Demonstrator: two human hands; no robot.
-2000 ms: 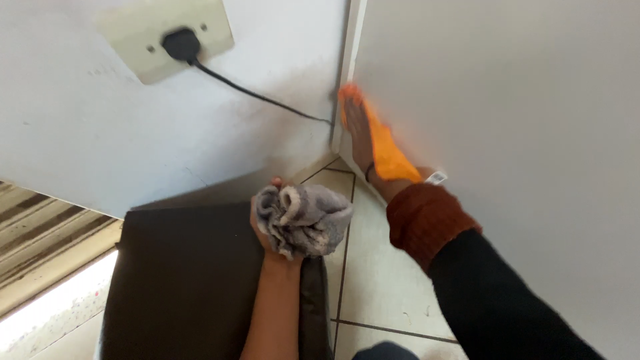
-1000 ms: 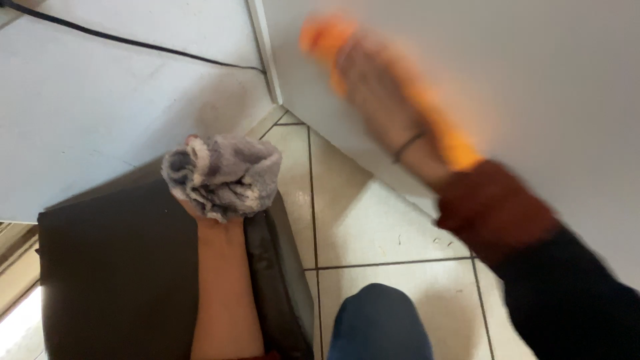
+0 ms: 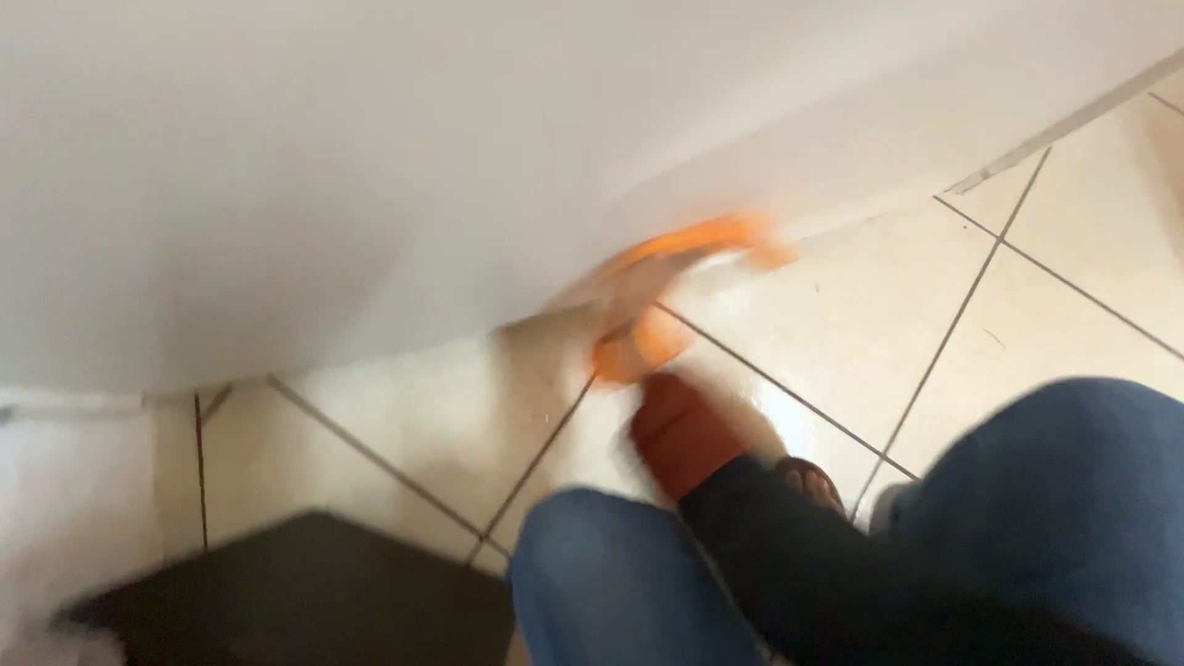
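My right hand (image 3: 638,287), blurred by motion, holds an orange cloth (image 3: 689,242) against the lower part of a smooth white panel (image 3: 416,166), close to the floor. Part of the cloth hangs below the palm, near the rust-red cuff of my dark sleeve. My left hand is not visible. A pale, blurred patch at the bottom left corner may be the grey cloth (image 3: 69,643); what holds it cannot be made out.
A dark padded seat or box (image 3: 314,592) stands at the lower left. Cream floor tiles (image 3: 814,333) with dark joints run along the panel's bottom edge. My knees in blue jeans (image 3: 610,573) and one foot show below.
The view has swung far to the right along the panel. My right hand with the orange cloth is now low, by the panel's bottom edge. My left hand has left the view.
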